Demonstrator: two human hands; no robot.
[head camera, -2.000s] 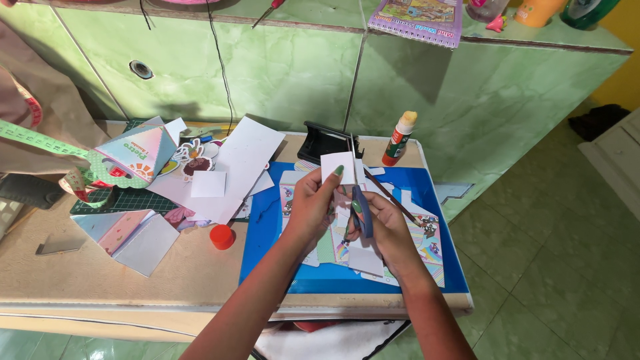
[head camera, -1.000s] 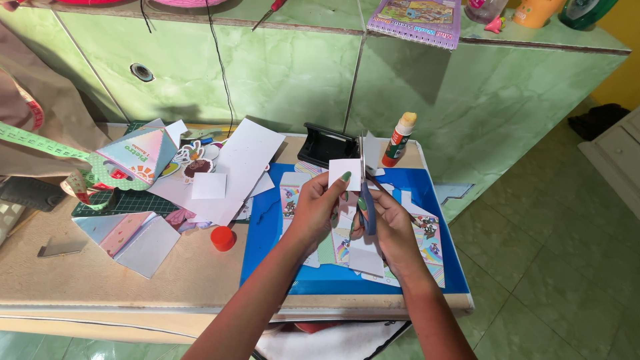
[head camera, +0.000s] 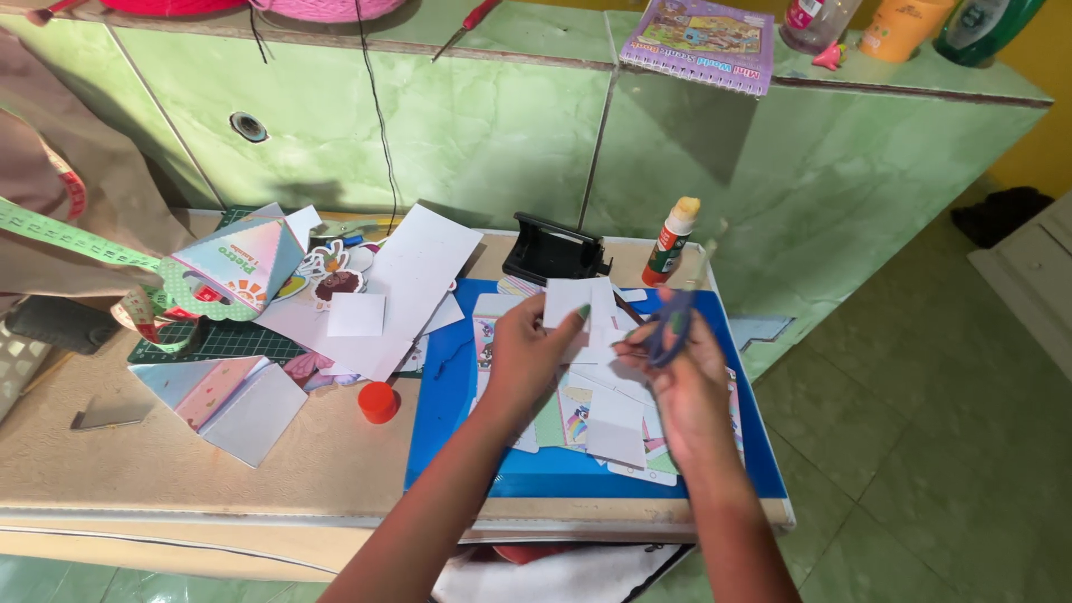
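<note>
Between thumb and fingers, my left hand (head camera: 532, 352) grips a small white paper piece (head camera: 568, 301) above a blue plastic folder (head camera: 440, 419). My right hand (head camera: 682, 368) holds blue-handled scissors (head camera: 672, 327), blurred, with the blades pointing up and away from the paper. Under both hands lie white paper pieces (head camera: 616, 427) and printed paper cutouts (head camera: 578, 414). An uncapped glue stick (head camera: 668, 243) stands behind the folder's right side, and a black hole punch (head camera: 554, 251) is beside it. The orange glue cap (head camera: 378, 403) sits left of the folder.
To the left are folded paper pieces (head camera: 243, 410), a printed paper cone (head camera: 243, 260), a white square (head camera: 356, 315), a white sheet (head camera: 419, 276), a green cutting mat (head camera: 226, 339) and a measuring tape (head camera: 75, 234). A spiral notebook (head camera: 703, 42) and bottles (head camera: 988, 29) stand on the tiled ledge.
My right hand has moved right with the scissors, away from the paper in my left hand. The left hand has stayed nearly in place.
</note>
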